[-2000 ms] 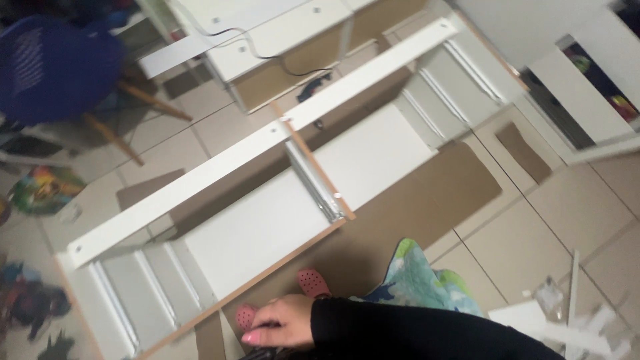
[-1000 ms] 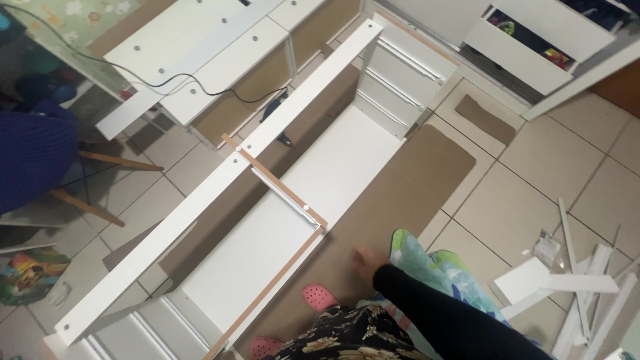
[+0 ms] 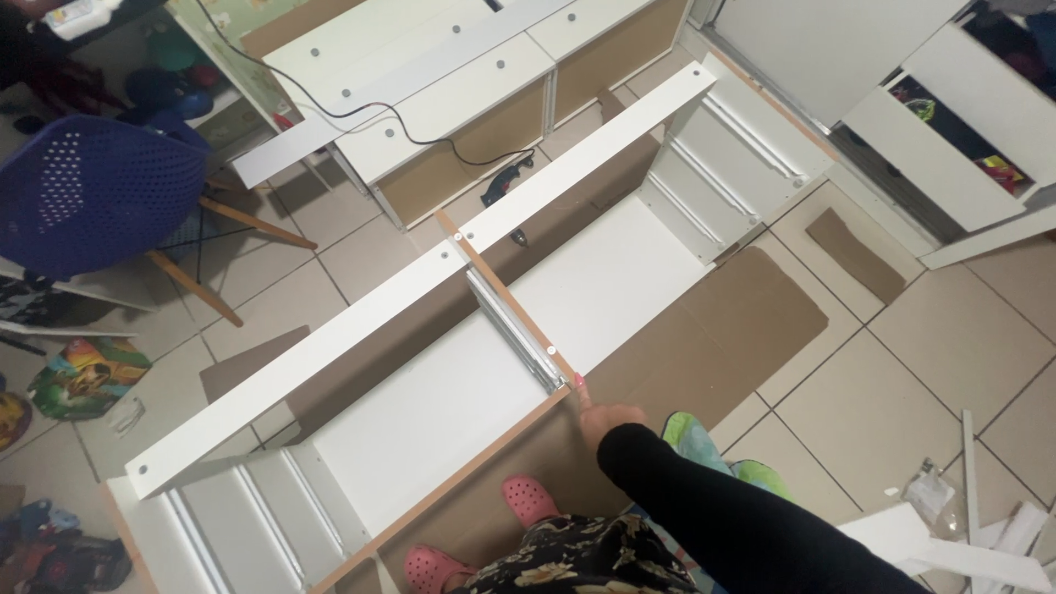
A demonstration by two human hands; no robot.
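Note:
My right hand (image 3: 606,417), in a black sleeve, has its index finger extended to the near end of the centre divider panel (image 3: 511,301) of a white furniture frame. Nothing is visibly held in it; the other fingers are partly hidden. A long white rail (image 3: 305,355) spans the frame's far side, past the divider. Metal drawer runners (image 3: 516,334) are fixed to the divider, and more runners (image 3: 268,524) line the end panel at lower left. Behind the rail lies a power drill (image 3: 505,181), partly covered by it. My left hand is out of view.
Cardboard (image 3: 726,330) lies under the frame. Pink clogs (image 3: 528,499) and patterned blue-green fabric (image 3: 693,437) are near its front edge. Beyond stand white drawer units (image 3: 454,107) with a black cable (image 3: 396,124) across them. A blue chair (image 3: 99,190) is at left, white scraps (image 3: 899,536) at lower right.
My right hand has moved from low beside the pink clogs to the near end of the divider, its index finger now extended. The view has shifted.

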